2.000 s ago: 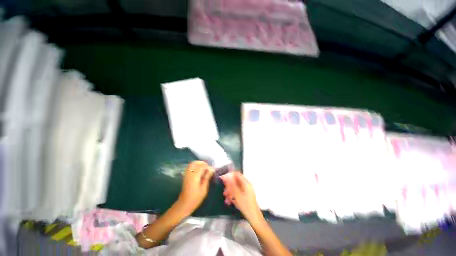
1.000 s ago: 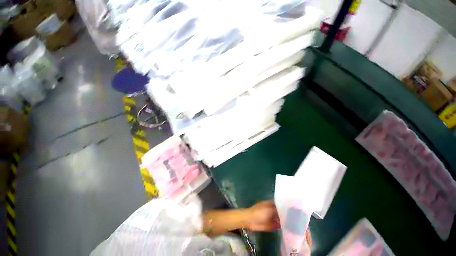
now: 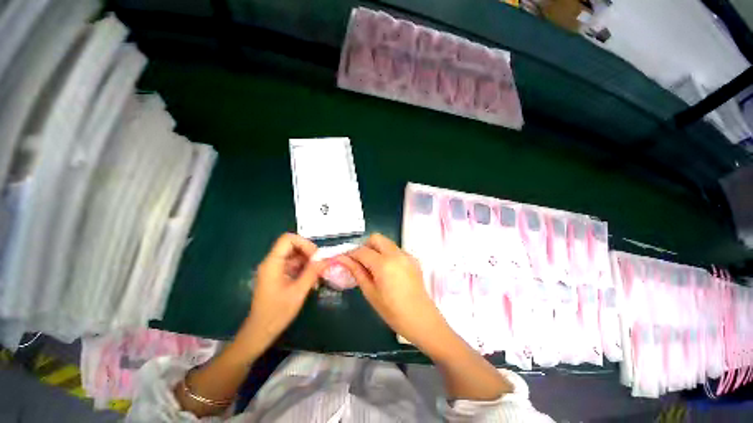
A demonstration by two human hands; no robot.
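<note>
My left hand [image 3: 279, 277] and my right hand [image 3: 392, 281] meet over the green bench mat, in front of the stack of empty bags [image 3: 326, 183]. Between their fingertips they hold a small pink smartwatch [image 3: 338, 274] with a white bag [image 3: 334, 250] at its far side. The fingers partly hide the watch; whether it is inside the bag I cannot tell. The packing tray [image 3: 406, 221] stands to the right, with two rows of bagged watches [image 3: 508, 240] showing grey squares and pink straps.
A tall pile of white stacked trays [image 3: 107, 198] stands at the left. Pink items in clear film [image 3: 136, 359] lie low at its near end. A tray of pink items [image 3: 429, 70] lies at the far side. Another filled tray [image 3: 677, 330] with pink straps is at the right.
The view has swung back from the aisle and stacked trays to the bench. Both hands are now together at the pink watch; a second ago a long bagged watch showed at my hand.
</note>
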